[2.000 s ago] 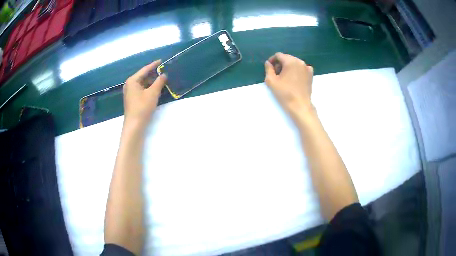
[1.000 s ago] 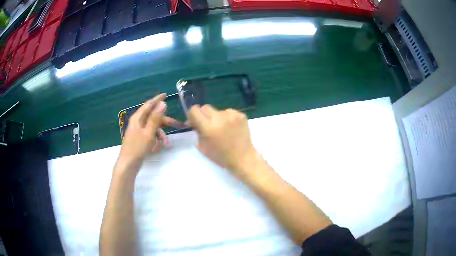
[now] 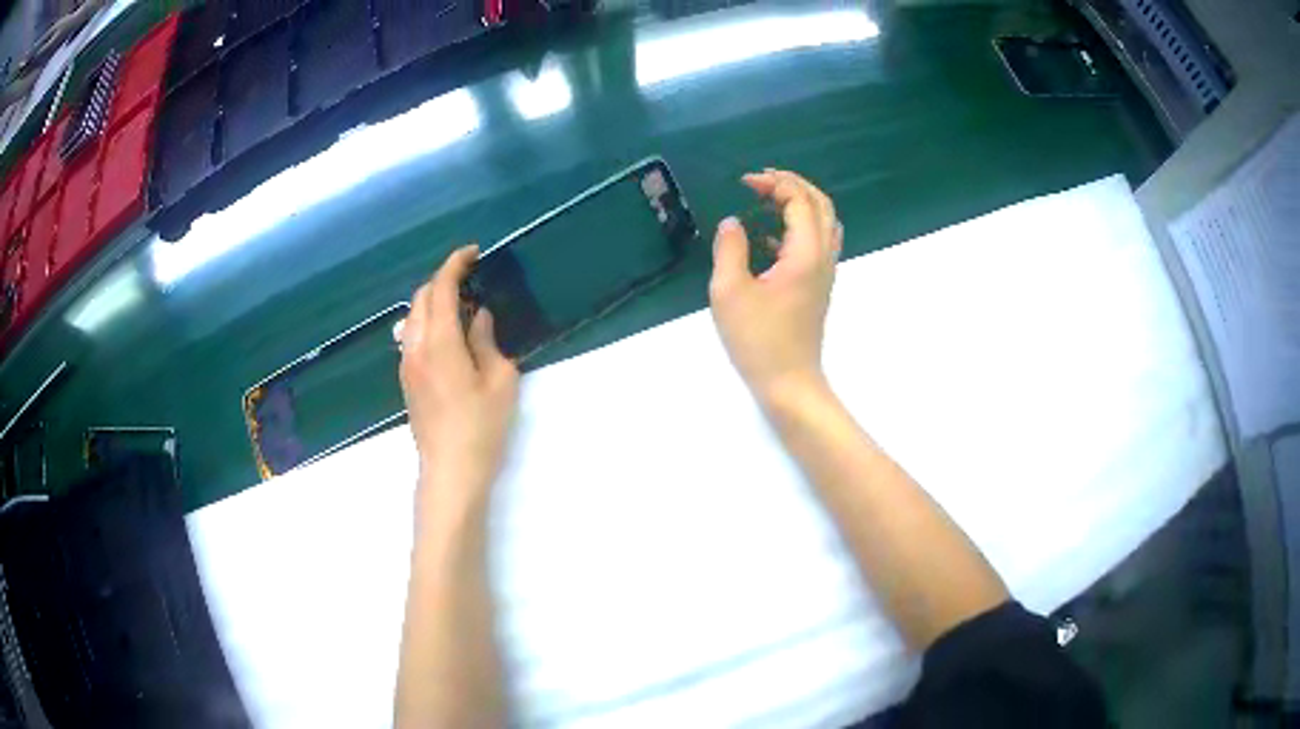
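Observation:
A phone frame with a thin rim and a see-through centre lies tilted on the green surface, with a whitish patch at its upper right end. My left hand holds its lower left end between thumb and fingers, and covers that end. A second frame with orange edging at its left end lies beside it, its right end reaching my left hand. My right hand is just right of the first frame, not touching it, with thumb and fingers apart and nothing visible between them.
The white mat lies in front, under my forearms. A black tray is at the left, with a small frame behind it. Another frame lies at the far right. Red and black trays stand across the green surface.
My right hand has moved right, away from my left hand, and its fingers have opened. My left hand now holds the end of a frame that lies tilted up to the right.

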